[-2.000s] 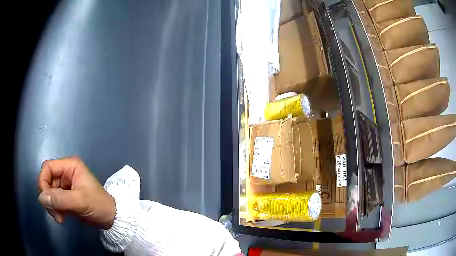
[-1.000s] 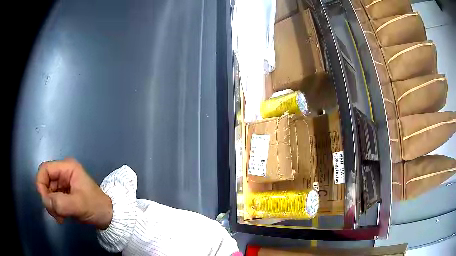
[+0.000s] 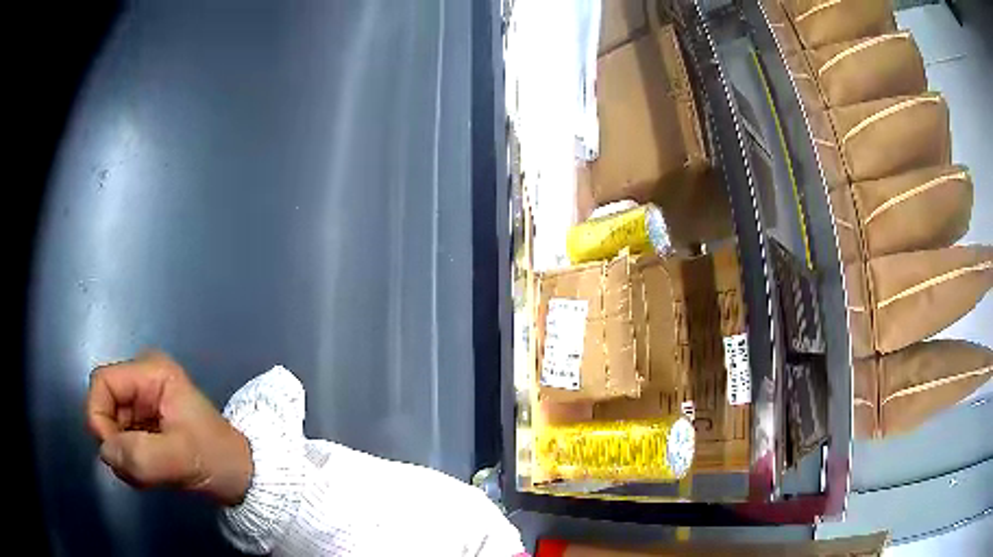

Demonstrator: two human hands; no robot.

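Observation:
My left hand (image 3: 169,430) is bare and shows at the lower left, over the dark grey floor (image 3: 283,218). Its fingers are curled in and I see nothing held in them. The white striped sleeve (image 3: 370,500) runs from the hand to the bottom edge. My right hand is not in view. Nearest in front is a low shelf holding a brown carton with a white label (image 3: 593,332). A yellow roll (image 3: 615,448) lies below it in the picture, and a smaller yellow roll (image 3: 615,234) lies above it.
A row of brown bags (image 3: 909,201) stands along the right side. A larger brown carton (image 3: 648,109) and shiny white material (image 3: 555,98) are at the upper middle. The dark shelf frame (image 3: 675,508) runs along the bottom. A red-ended brown item (image 3: 697,546) is cut off by the bottom edge.
My left hand has dropped slightly in the picture, its fingers still curled. The shelf and its cartons sit slightly further left than two seconds ago.

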